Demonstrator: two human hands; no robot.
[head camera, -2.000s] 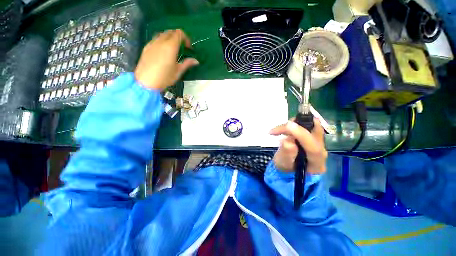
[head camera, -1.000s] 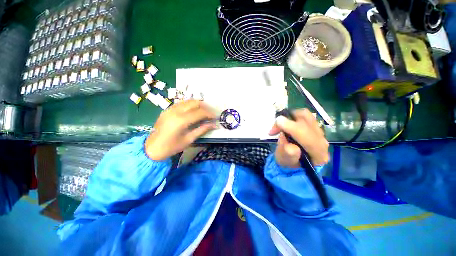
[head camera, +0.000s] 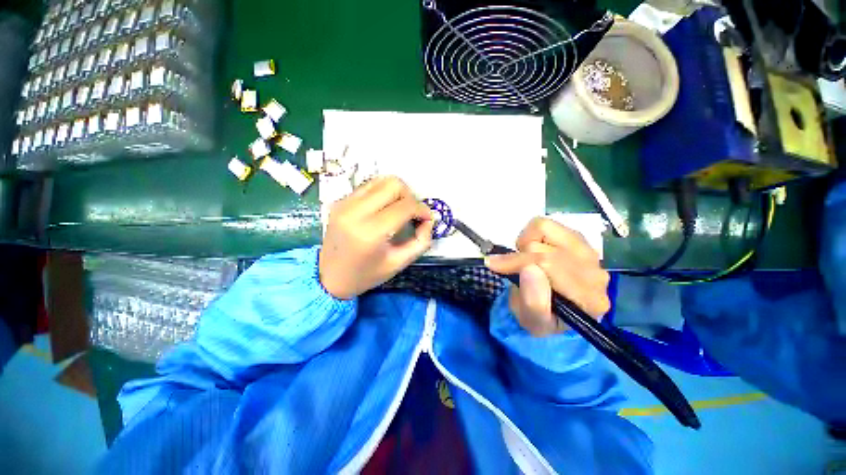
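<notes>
A dark ring circuit board lies on the white work pad near its front edge. My left hand is at the ring's left side, fingertips pinched together over its edge; whether they hold a cell or a wire is hidden. My right hand holds the black-handled soldering iron, its silver shaft pointing left with the tip at the ring's right side. Small silver-white cells with amber ends lie loose left of the pad, some on its left edge.
A fume fan stands behind the pad. Right of it are the cream tip cleaner pot, silver tweezers and the blue soldering station with cables. A blister tray of cells stands at the left; another is below the bench edge.
The iron has gone from the cleaner pot to the ring's right side. My left hand has come from the green mat left of the fan to the ring. The view has shifted.
</notes>
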